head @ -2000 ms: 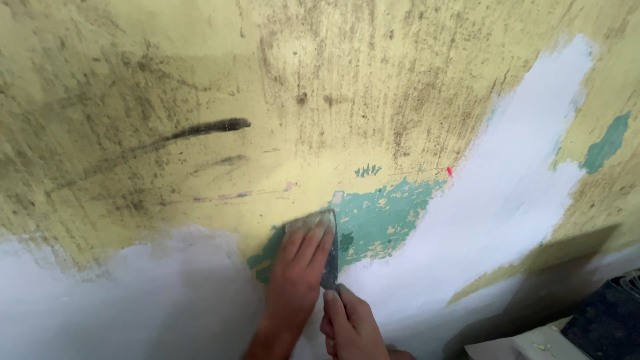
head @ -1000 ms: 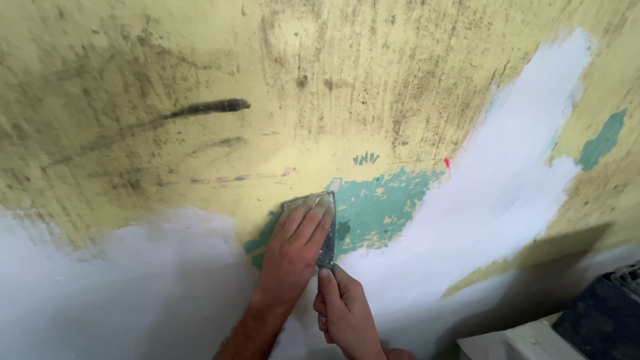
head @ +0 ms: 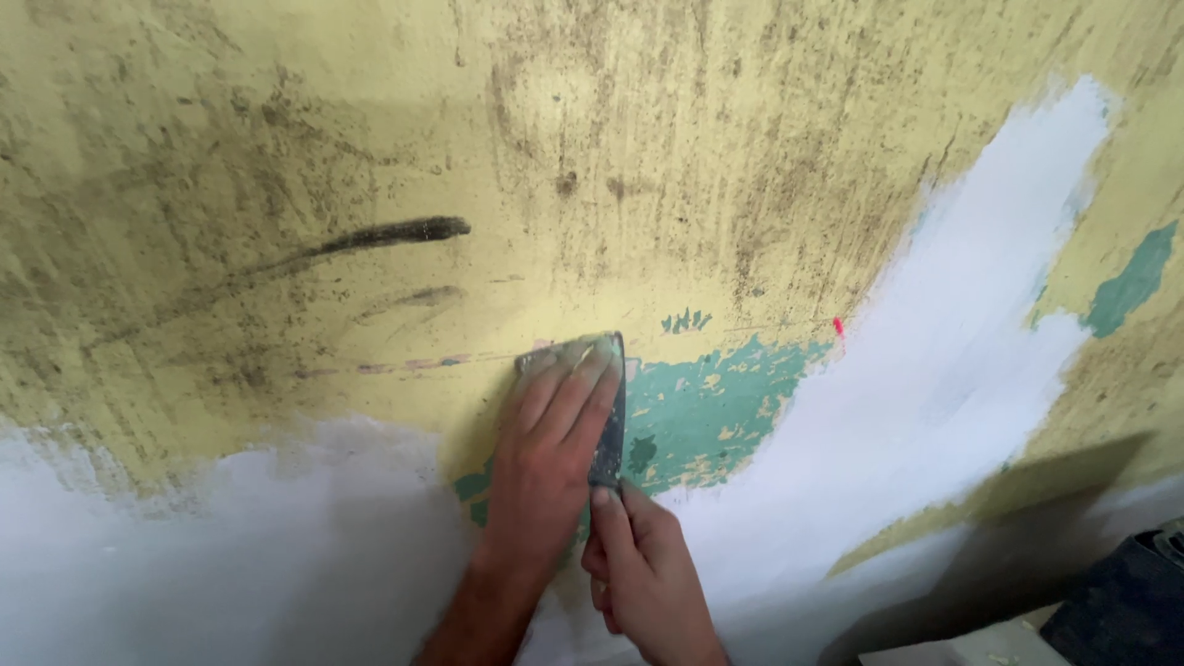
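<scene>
A wide metal scraper (head: 609,435) lies against a yellow painted wall (head: 592,231) stained with dark specks. My right hand (head: 643,569) is closed around its handle, low in the view. Flat on the blade rests my left hand (head: 552,444), its fingers pointing up toward the blade's edge and covering most of the metal. Right of the blade, a green layer (head: 712,416) shows where yellow paint is off, with yellow flecks left on it. More green shows left of and below my left hand.
White patches cover the wall at lower left (head: 213,555) and in a band at right (head: 943,398). A second green patch (head: 1133,282) lies far right. At the lower right corner are a dark object (head: 1115,601) and a pale surface (head: 971,647) with crumbs.
The scraper, with both hands on it, has moved up the wall over the yellow paint. My left hand has stayed on the blade and my right on the handle.
</scene>
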